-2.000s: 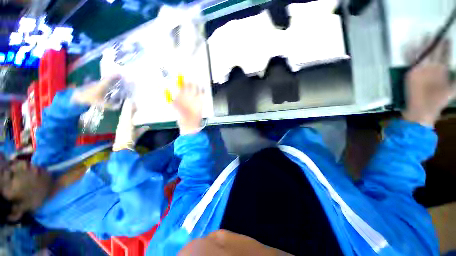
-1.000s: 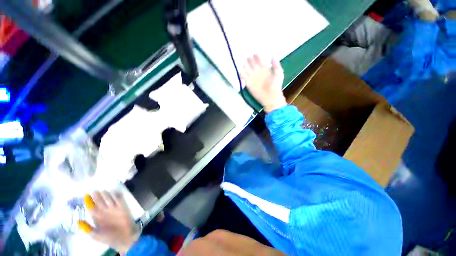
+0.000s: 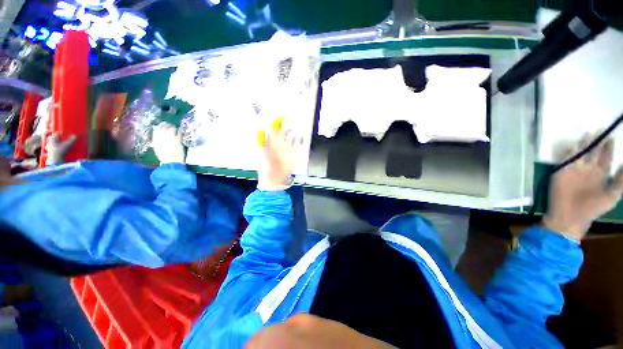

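The white fixture block (image 3: 382, 102) with a scalloped edge lies on a black pad (image 3: 341, 163) inside a pale rectangular tray (image 3: 512, 136) in front of me. My left hand (image 3: 279, 153), with yellow finger cots on two fingertips, rests with spread fingers on the white sheet (image 3: 225, 146) left of the tray. My right hand (image 3: 580, 184) lies spread on the white sheet (image 3: 574, 88) right of the tray, by a black cord. Neither hand shows anything held. A black electric screwdriver (image 3: 550, 51) hangs over the tray's right side.
Clear crinkled plastic (image 3: 229, 75) lies on the left sheet. Another worker's gloved hand (image 3: 167, 142) and blue sleeve are at left, near clear plastic pieces (image 3: 140, 123). Red bins (image 3: 70, 95) stand at left, and more lie below. A brown box (image 3: 604, 255) is below right.
The view has swung back left from the right-hand box to the tray. The screwdriver now shows at the tray's right. Both hands stay spread on the sheets.
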